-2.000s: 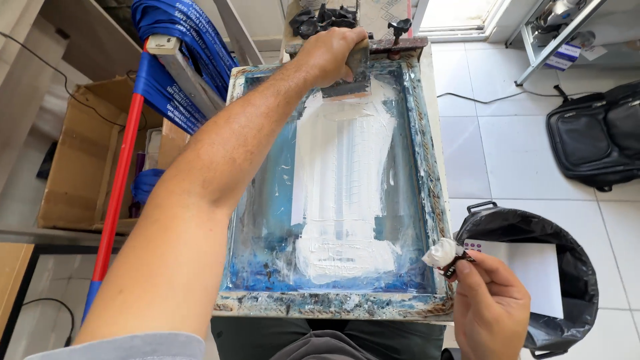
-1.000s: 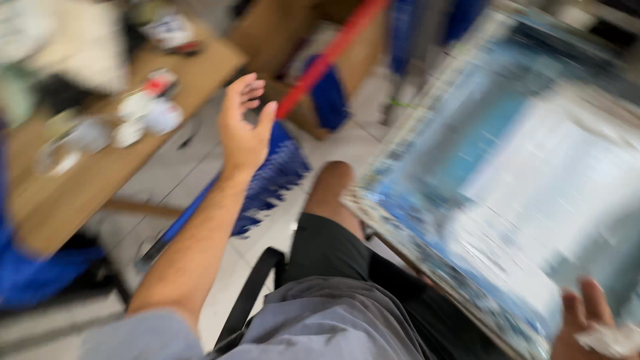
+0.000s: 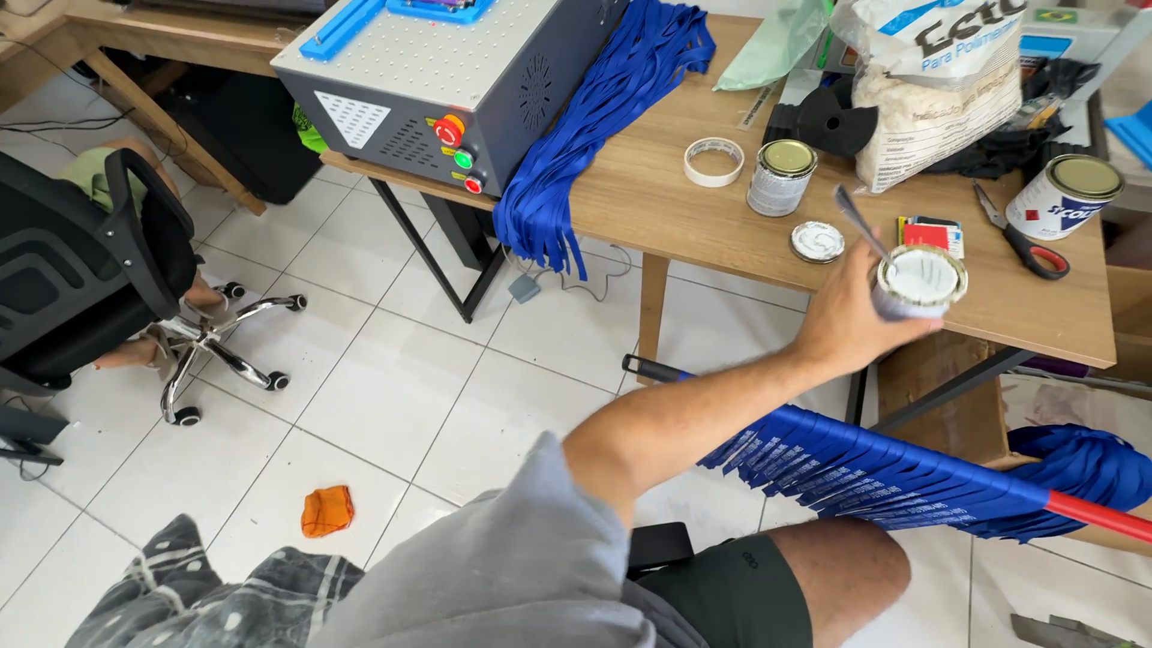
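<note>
My left hand (image 3: 850, 319) is closed around an open metal can of white ink or paint (image 3: 920, 277) at the edge of the wooden table (image 3: 621, 193). A metal spoon or spatula (image 3: 862, 223) leans in the can, its handle sticking up. Behind the can lies a round lid smeared with white (image 3: 817, 241). Near it are a closed can (image 3: 782, 178), a roll of tape (image 3: 714, 162) and some small red and yellow cards (image 3: 930, 236). My right hand is out of view.
Scissors (image 3: 1021, 236) and another can (image 3: 1064, 196) stand right. A grey machine (image 3: 432, 85) and blue lanyards (image 3: 598, 135) are left. More lanyards (image 3: 837, 463) hang on a pole below my arm. A seated person's legs show beside an office chair (image 3: 90, 261).
The view has swung far left, from the screen-printing frame to the table. My left hand, on a squeegee at first and then empty in the air, now holds the can. My right hand has left view.
</note>
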